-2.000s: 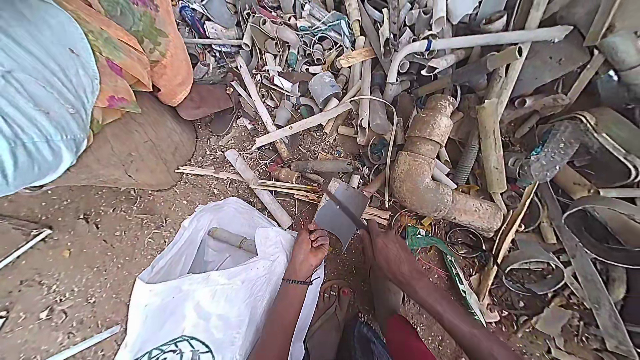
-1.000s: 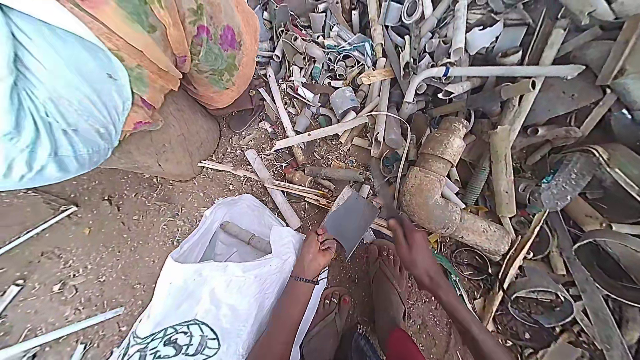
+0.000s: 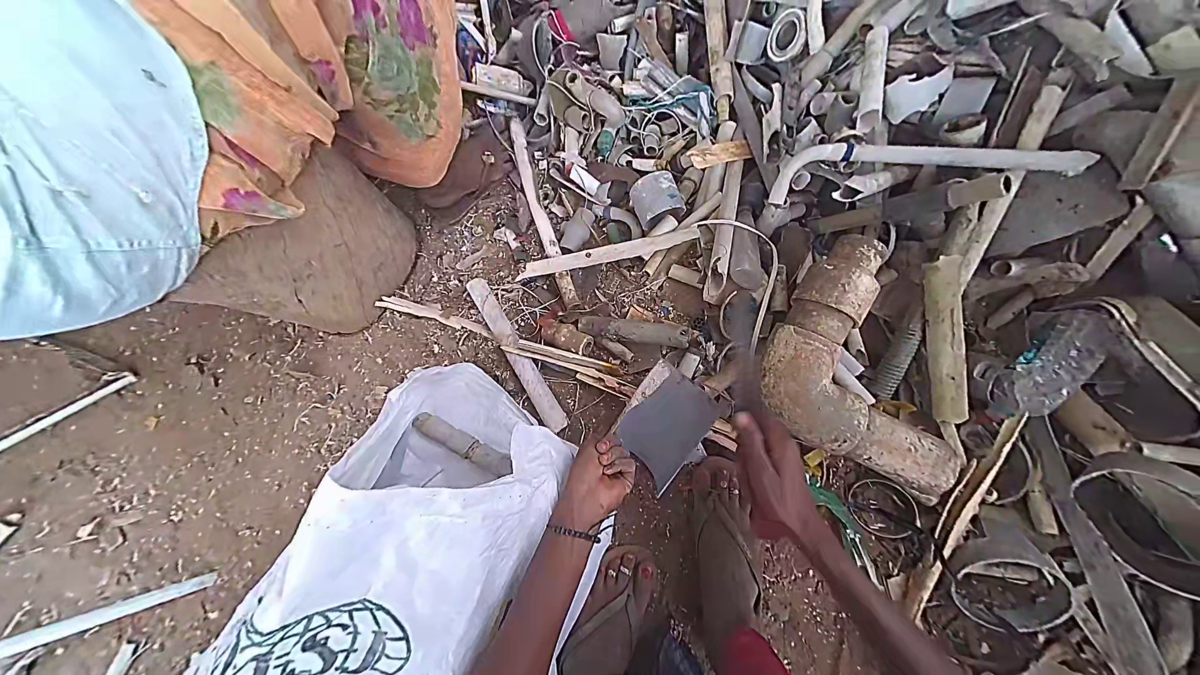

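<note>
My left hand (image 3: 600,478) grips the near left edge of a flat grey sheet piece (image 3: 667,427), which is tilted above the ground. My right hand (image 3: 773,473) is closed around a dark, blurred blade-like tool (image 3: 743,352) that points away from me, just right of the sheet; its exact kind cannot be told. Beside my left forearm lies an open white woven sack (image 3: 422,534) with a length of grey pipe (image 3: 461,442) in its mouth. Split pale sticks (image 3: 525,347) and a light pipe length (image 3: 516,354) lie on the soil beyond the sheet.
A large heap of scrap plastic pipes (image 3: 872,84) spreads ahead and right, with a thick brown elbow pipe (image 3: 816,375) near my right hand. A clear plastic bottle (image 3: 1059,366) lies at right. Another person's orange floral clothing (image 3: 394,94) is at upper left. My sandalled feet (image 3: 614,600) are below.
The dark tool in my right hand, lying across the sheet two seconds ago, is now raised beside it and points away. My left hand still holds the sheet.
</note>
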